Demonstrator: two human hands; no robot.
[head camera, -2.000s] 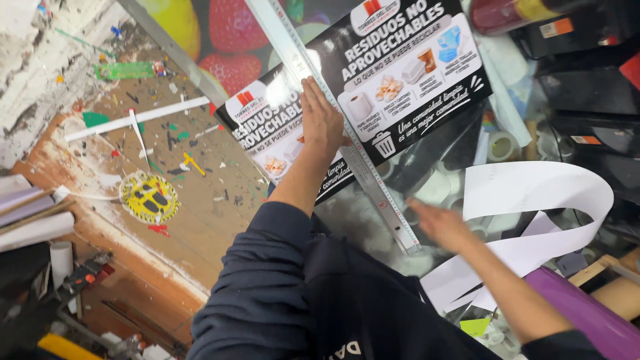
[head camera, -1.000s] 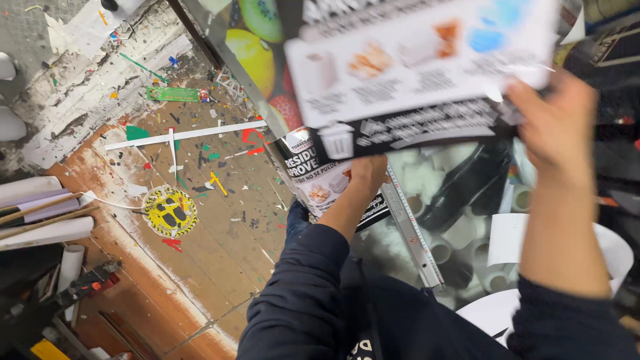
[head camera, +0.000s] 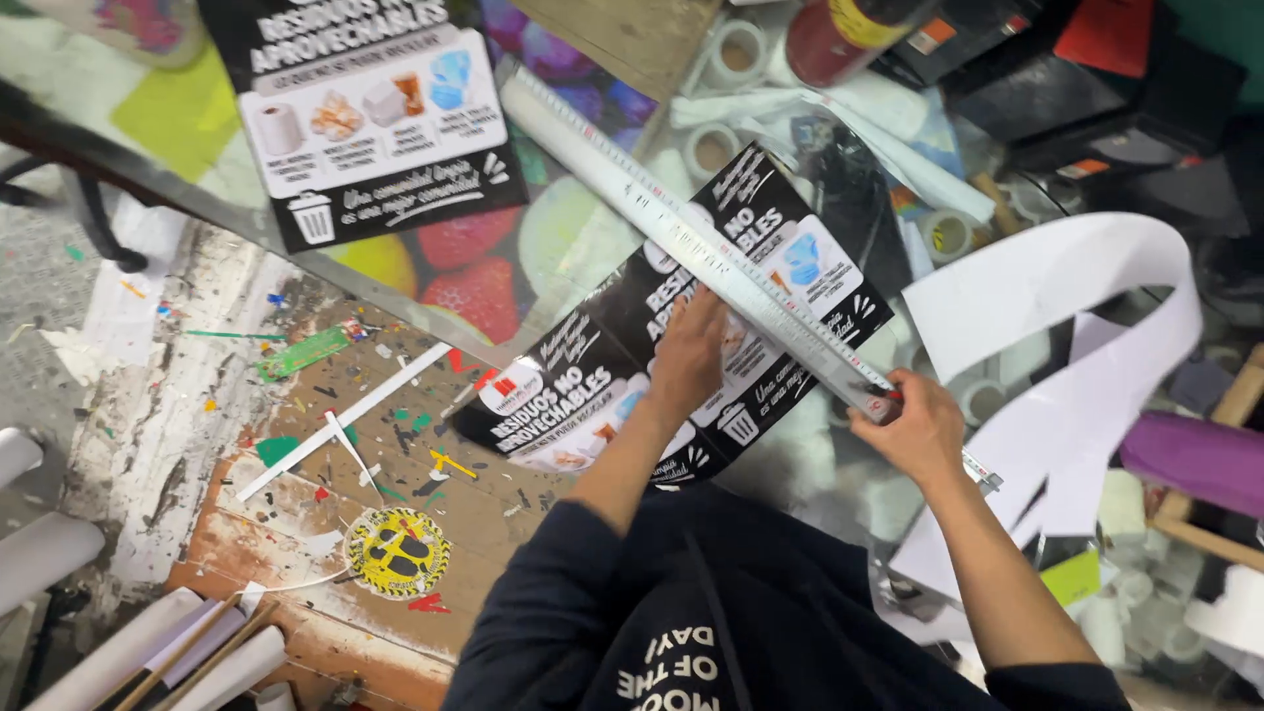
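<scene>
A metal ruler (head camera: 681, 222) lies diagonally over a black-and-white printed sheet (head camera: 602, 365) with waste pictures and lettering. My left hand (head camera: 691, 346) rests on that sheet beside the ruler's lower left edge, partly against it. My right hand (head camera: 913, 415) grips the near end of the ruler, with something red and dark at its fingers that I cannot identify. Another printed sheet (head camera: 370, 128) of the same design lies apart at the upper left, over the fruit-patterned part of the glass table.
A curled white strip (head camera: 1066, 286) lies at the right, near a purple roll (head camera: 1195, 459). Rolls of material (head camera: 948, 237) show under the glass. A dark red bottle (head camera: 839, 39) stands at the top. Scraps and a yellow round sticker (head camera: 398, 553) lie on the floor.
A printed piece that my right hand held up one second ago now lies at the upper left. My right hand has come down to the ruler, which lies across the remaining sheet.
</scene>
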